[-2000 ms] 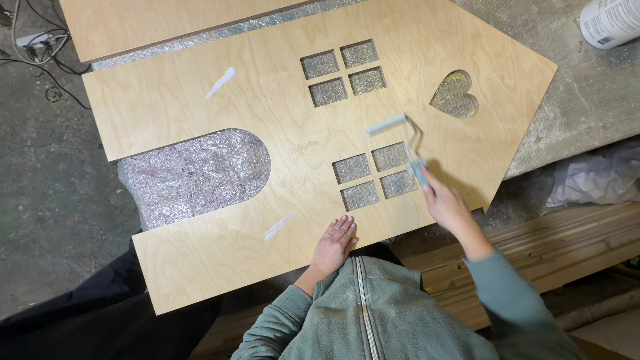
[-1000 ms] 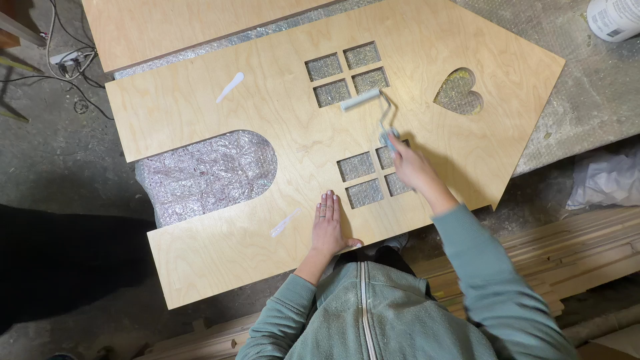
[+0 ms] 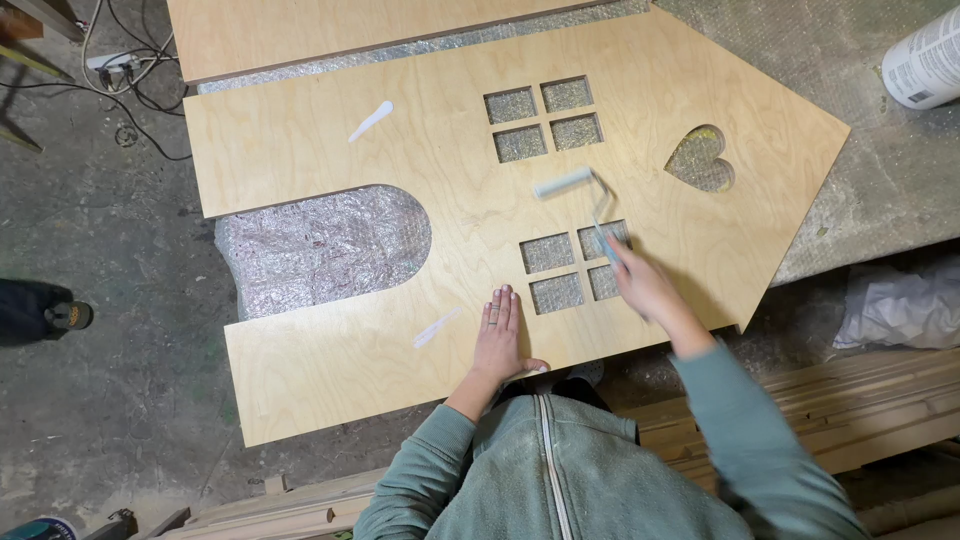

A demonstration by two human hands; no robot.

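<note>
A house-shaped plywood panel (image 3: 465, 202) lies flat, with an arched doorway cutout, two four-pane window cutouts and a heart cutout. My right hand (image 3: 645, 285) is closed on the handle of a small paint roller (image 3: 564, 183), whose pale sleeve is over the wood between the two windows; whether it touches is unclear. My left hand (image 3: 501, 337) rests flat on the panel's near edge, left of the lower window, fingers pointing away from me. One white paint streak (image 3: 371, 121) lies above the doorway cutout, and a fainter streak (image 3: 436, 328) lies below it.
Another plywood panel (image 3: 315, 34) lies beyond, over bubble wrap. A white container (image 3: 926, 64) stands at the upper right of the worktable (image 3: 847, 195). Cables and a power strip (image 3: 112, 62) are on the floor at left. Wooden boards (image 3: 847, 405) and a plastic bag (image 3: 900, 307) sit below the table.
The roller in my right hand has moved from near the upper window's lower edge to between the windows. A dark-clad figure at left has mostly moved out of view; a shoe remains.
</note>
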